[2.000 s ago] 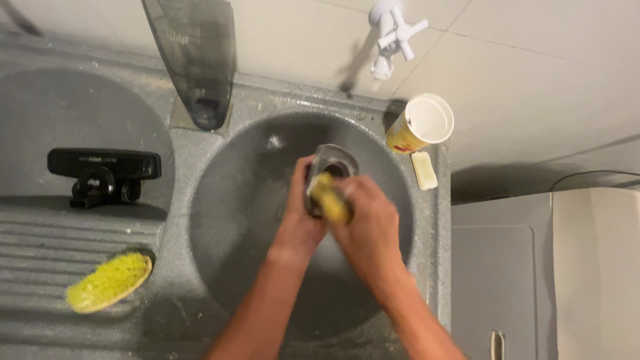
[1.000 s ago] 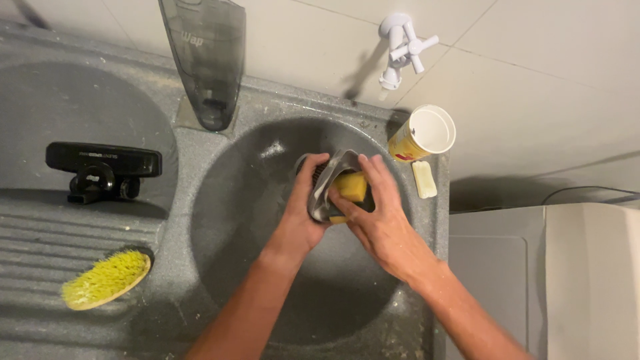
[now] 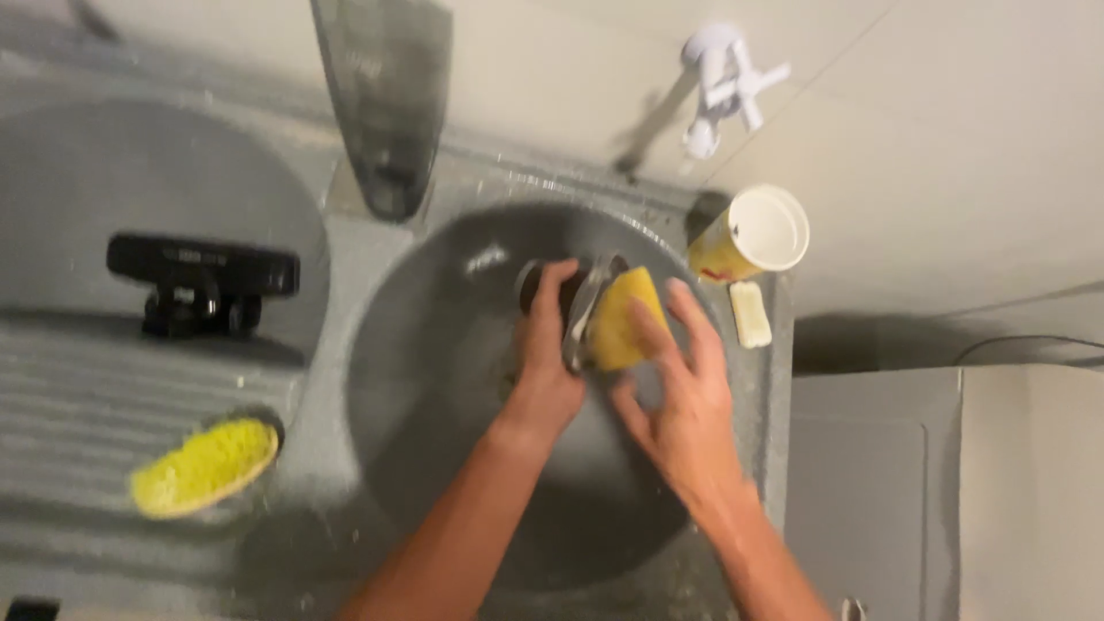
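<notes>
Over the round grey basin (image 3: 431,414), my left hand (image 3: 548,354) grips a small dark and clear plastic part (image 3: 583,306), blurred and partly hidden by the fingers. A yellow sponge (image 3: 623,321) lies against the part's right side, touched by the fingers of my right hand (image 3: 681,388). That hand is spread around the sponge's right side; its fingertips are blurred.
A smoky translucent vacuum container (image 3: 388,103) stands behind the basin. At left are a black vacuum floor head (image 3: 203,267) and a yellow-green bristle brush (image 3: 207,467). A yellow-and-white cup (image 3: 733,237), a bar of soap (image 3: 750,315) and a white tap (image 3: 720,86) are at right.
The sponge was inside the opening of the part one second ago; now it is outside, at the part's right side. My right hand's fingers have spread.
</notes>
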